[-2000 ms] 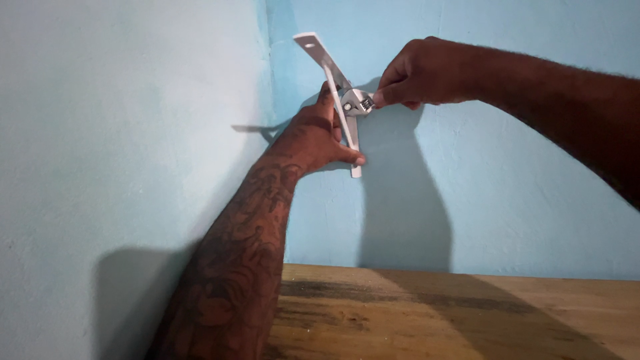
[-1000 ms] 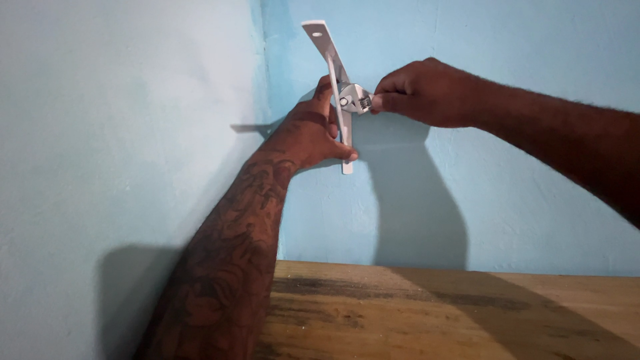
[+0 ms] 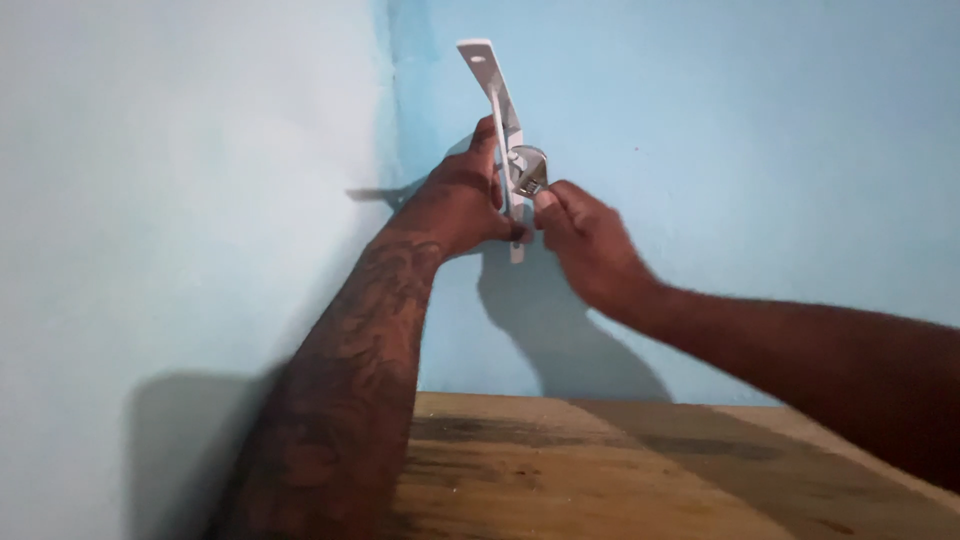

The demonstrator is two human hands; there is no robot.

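Note:
A white metal shelf bracket (image 3: 487, 73) stands against the blue wall, its upper arm with a hole jutting out toward me. My left hand (image 3: 472, 191) grips the bracket from the left, the thumb across its lower part and a finger up behind the brace. In my right hand (image 3: 589, 236) is an adjustable wrench (image 3: 532, 169), held close to its head. The wrench's jaws are at a bolt head (image 3: 513, 156) on the upright part of the bracket; its handle is hidden in my fist.
A pale wall (image 3: 187, 187) meets the blue wall (image 3: 750, 150) in a corner just left of the bracket. Below, a wooden surface (image 3: 562, 480) runs along the blue wall. Shadows of both arms fall on the walls and wood.
My right hand has swung down with the wrench, from beside the bolt to below and right of it. The left hand has stayed on the bracket.

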